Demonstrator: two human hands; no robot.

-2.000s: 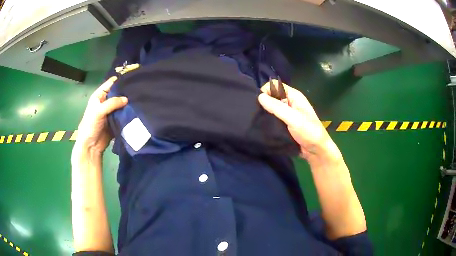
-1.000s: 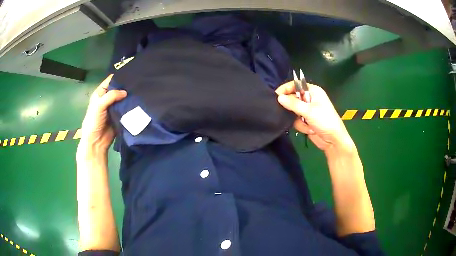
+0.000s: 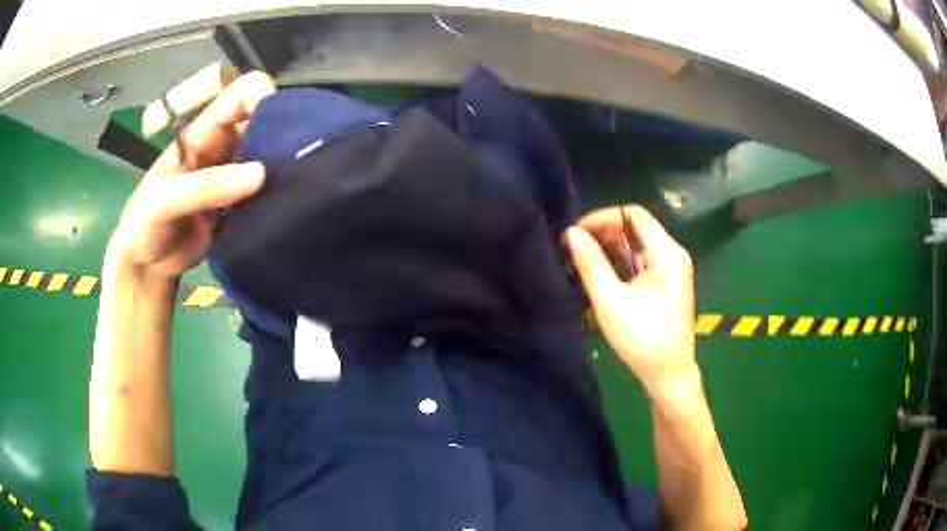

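Observation:
The navy garment (image 3: 301, 109) lies over my lap, its black pocket bag (image 3: 384, 228) spread across the front. White stitch marks show on its upper edge. My left hand (image 3: 192, 187) pinches the garment's upper left edge between thumb and fingers. A tan tag (image 3: 187, 99) on a dark string sticks up by the left fingers. A white label (image 3: 316, 350) hangs at the lower left. My right hand (image 3: 633, 280) is at the garment's right edge, thumb and finger together on the cloth. The thread snips (image 3: 629, 241) lie in my right hand, mostly hidden and blurred.
A white-topped grey table (image 3: 582, 73) curves across the top, with a drawer handle (image 3: 96, 95) at the left. The green floor (image 3: 810, 415) has yellow-black tape (image 3: 789, 326) on both sides. Part of a dark rack or board (image 3: 924, 487) shows at the lower right.
My left hand has risen with the garment's upper left edge and the tan tag. The white label hangs lower. My right hand has moved lower, and the snip blades no longer point up clearly.

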